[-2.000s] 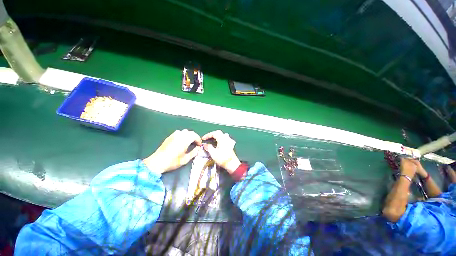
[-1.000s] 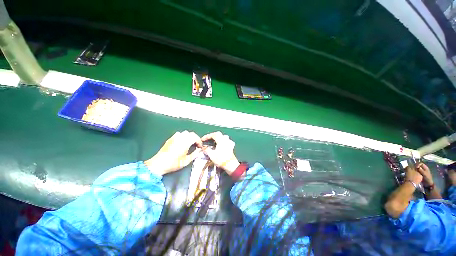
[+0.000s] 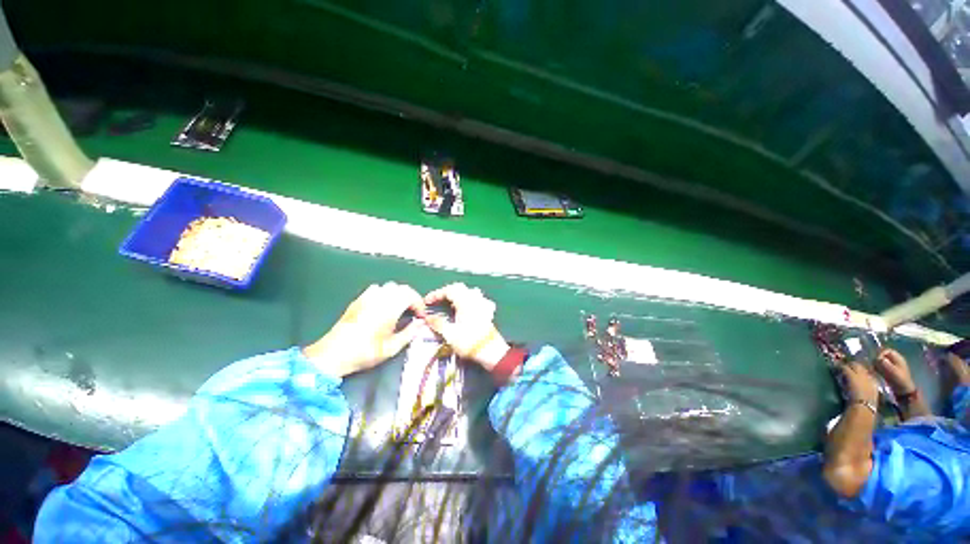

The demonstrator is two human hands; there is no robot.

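A phone unit (image 3: 429,393), silvery with white and yellowish patches, lies flat on the dark-green mat, its long side pointing away from me. My left hand (image 3: 372,327) and my right hand (image 3: 464,321) meet at its far end, fingertips pinched together. A tiny part seems to be between the fingertips, but it is mostly hidden and I cannot tell what it is. Dark blurred strands cross the near end of the unit.
A blue bin (image 3: 202,231) with pale bits stands at the left. A clear sheet (image 3: 681,372) with red-brown bits (image 3: 608,345) and a white piece (image 3: 639,351) lies at the right. Waiting units (image 3: 441,186) lie on the belt beyond the white edge (image 3: 479,250). Another person's hands (image 3: 877,383) are far right.
The units on the belt have moved right and slightly nearer. My hands stay at the unit's far end with small finger movements. The other person's hands have shifted.
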